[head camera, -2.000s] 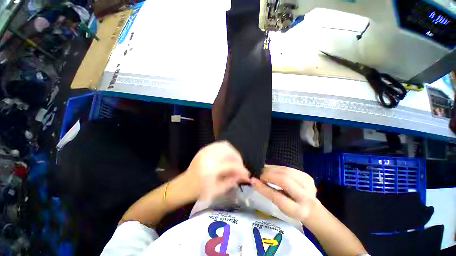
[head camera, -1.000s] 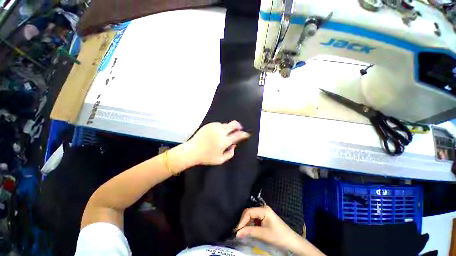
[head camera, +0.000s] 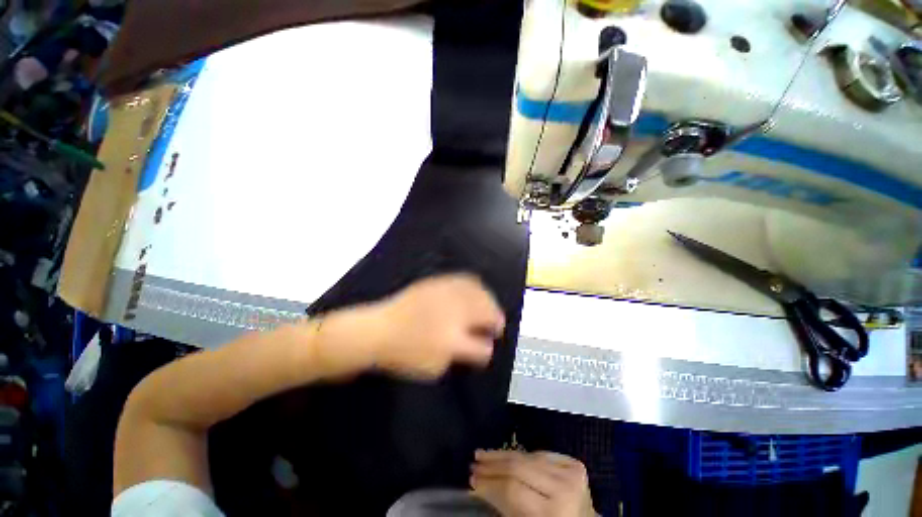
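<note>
A long strip of black fabric (head camera: 460, 217) runs from the back of the table, along the left side of the presser foot (head camera: 524, 210), over the front edge and down into my lap. My left hand (head camera: 430, 328) lies on the black fabric in front of the foot, fingers curled and blurred; I cannot tell whether it pinches the cloth. My right hand (head camera: 536, 483) is low at the lap by the fabric's right edge, fingers bent, partly cut off by the frame's bottom; its grip is unclear. The sewing machine head (head camera: 708, 131) stands right of the fabric.
Black shears (head camera: 784, 293) lie on the machine bed, handles over the ruler strip (head camera: 647, 379). Brown fabric (head camera: 233, 30) lies at the back left. Brown cardboard (head camera: 121, 202) is at the table's left end. A blue crate (head camera: 778, 456) is below the table at right.
The view has tilted up and closer to the machine. My left hand left the lap and now rests on the fabric on the table. My right hand has stayed low near the lap.
</note>
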